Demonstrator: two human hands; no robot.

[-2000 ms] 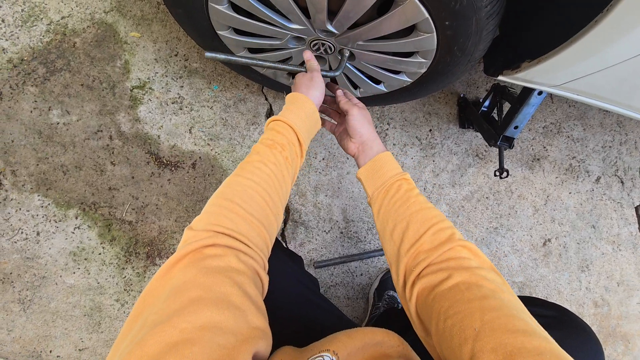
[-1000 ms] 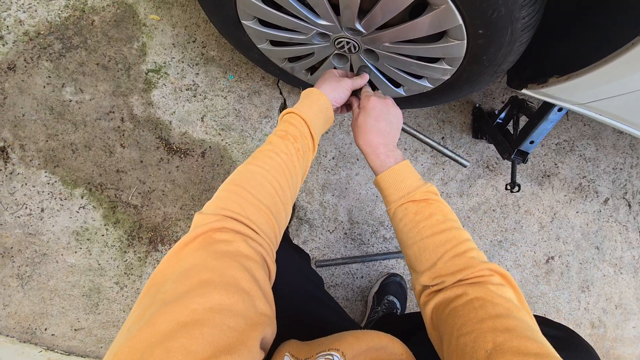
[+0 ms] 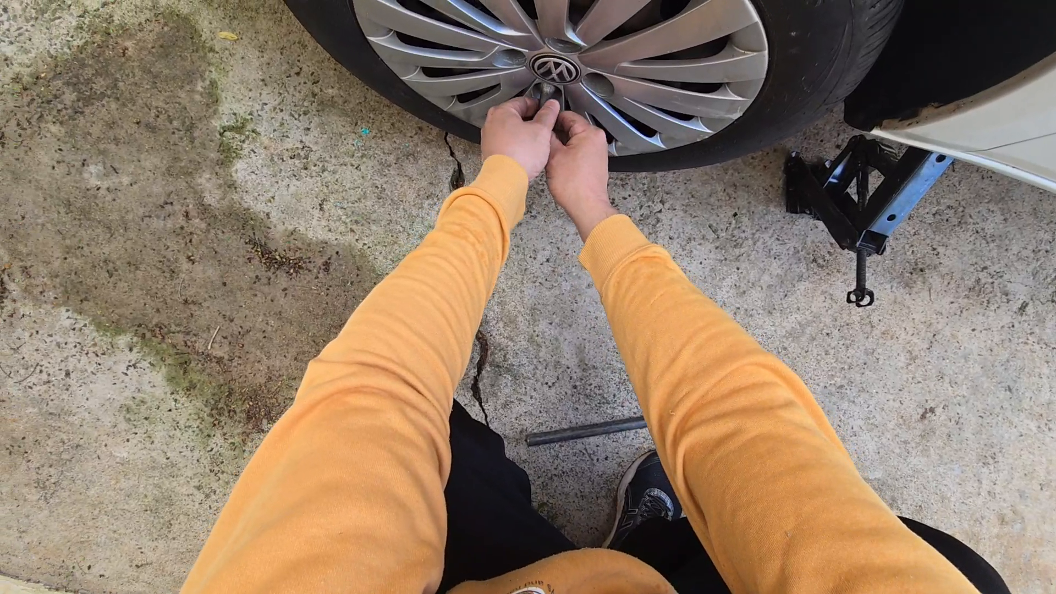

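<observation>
Both bare hands meet just below the round centre badge [image 3: 554,69] of a silver multi-spoke car wheel [image 3: 693,73]. My left hand [image 3: 518,136] has its thumb and index finger pinched at a small metal piece [image 3: 543,92] by the lower bolt recess; whether it is a bolt or a tool's end cannot be told. Against it, my right hand [image 3: 579,161] has curled fingers, and what they hold is hidden. A metal bar [image 3: 582,431] lies on the concrete near my shoe, its right end behind my right sleeve.
A scissor jack [image 3: 866,194] stands under the white car body's sill [image 3: 982,132] at the right, its eyed screw end pointing towards me. The black tyre [image 3: 808,74] surrounds the wheel. My dark shoe [image 3: 648,495] is below the bar. A crack [image 3: 478,371] runs through the concrete.
A long bent bar, held across the wheel two seconds ago and later sticking out at lower right of my right hand, no longer shows. Both hands are now together just under the badge.
</observation>
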